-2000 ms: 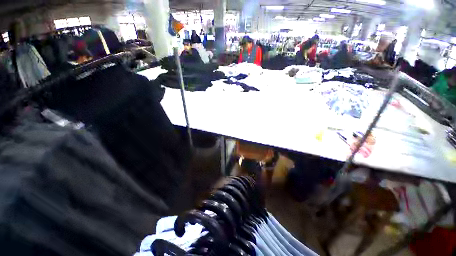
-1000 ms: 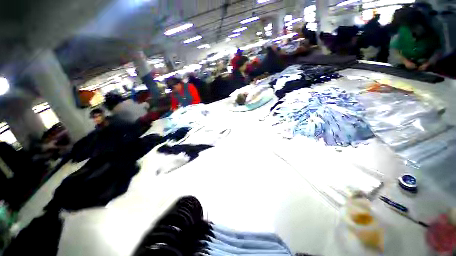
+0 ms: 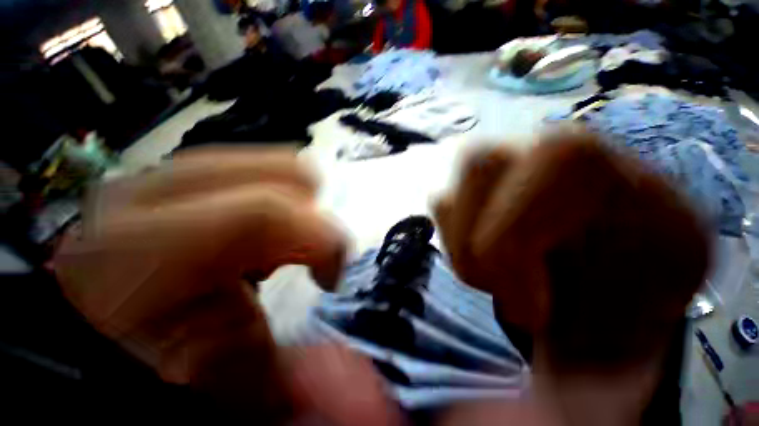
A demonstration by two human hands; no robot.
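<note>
A bunch of light blue garments (image 3: 466,337) lies on the white table in front of me, with black hangers (image 3: 404,266) bunched in a dark ridge along its middle. My left hand (image 3: 200,250) is raised large and blurred on the left, fingers bent, with nothing clear to see in it. My right hand (image 3: 574,241) is raised on the right with curled fingers, dark and blurred. Whether it holds anything cannot be told. Both hands appear above the garments, one on each side of the hangers, and hide part of the table.
A blue garment pile (image 3: 674,137) lies at right. Dark garments (image 3: 250,116) are heaped at back left. A dark-blue ring (image 3: 745,331) and a thin dark stick (image 3: 709,349) lie at right. A person in red (image 3: 402,25) is across the table.
Both hands have come into view. The hanger bunch, earlier at the bottom of the view, now shows on the table nearer the middle. The view has turned down and left.
</note>
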